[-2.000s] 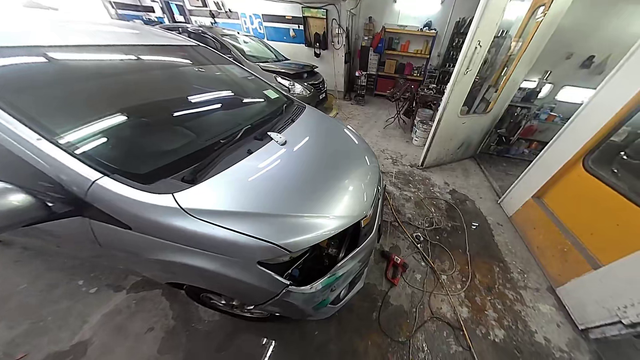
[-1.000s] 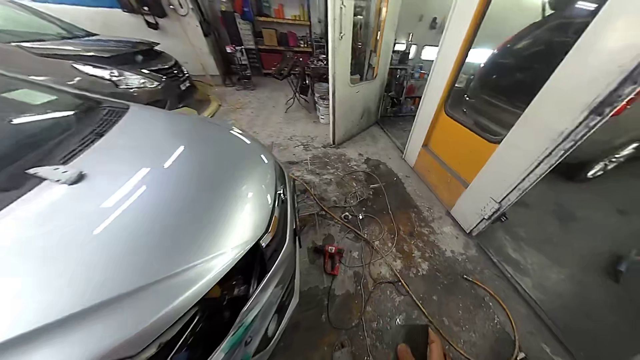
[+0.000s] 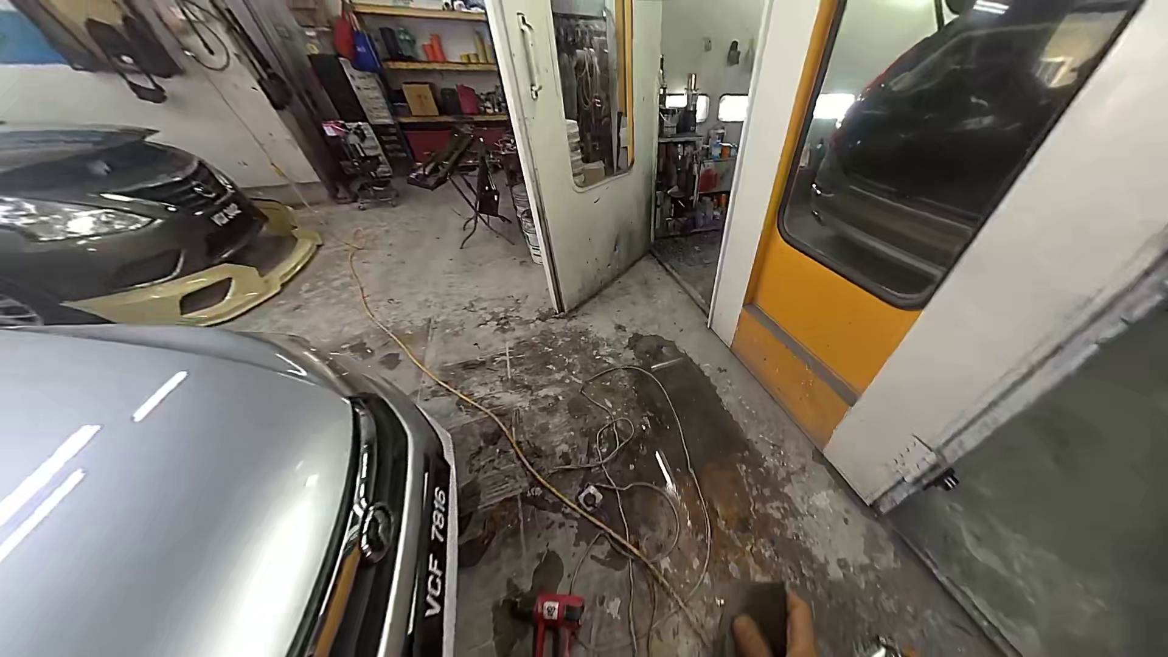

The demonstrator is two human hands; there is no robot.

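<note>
At the bottom edge, right of the middle, my right hand (image 3: 774, 630) grips a dark flat block (image 3: 759, 610), its thumb on the near face and fingers at the right side. Lower left of it a red and black power tool (image 3: 555, 613), which looks like a heat gun, lies on the floor. The silver car's hood (image 3: 201, 474) and front grille fill the lower left. Several thin cables and an orange-yellow hose (image 3: 474, 406) run over the floor between the car and my right hand. My left hand is not in view.
A dark car (image 3: 100, 210) with a yellowish bumper lip (image 3: 205, 297) stands at the left. Ahead are shelves (image 3: 447, 66), a folding stand (image 3: 474, 187) and an open white door (image 3: 598, 246). An orange and white booth wall (image 3: 830, 328) rises at the right. The stained floor looks partly wet.
The view has swung right and down along the silver car's front. My right hand with the dark block, out of view two seconds ago, shows at the bottom edge one second ago and now.
</note>
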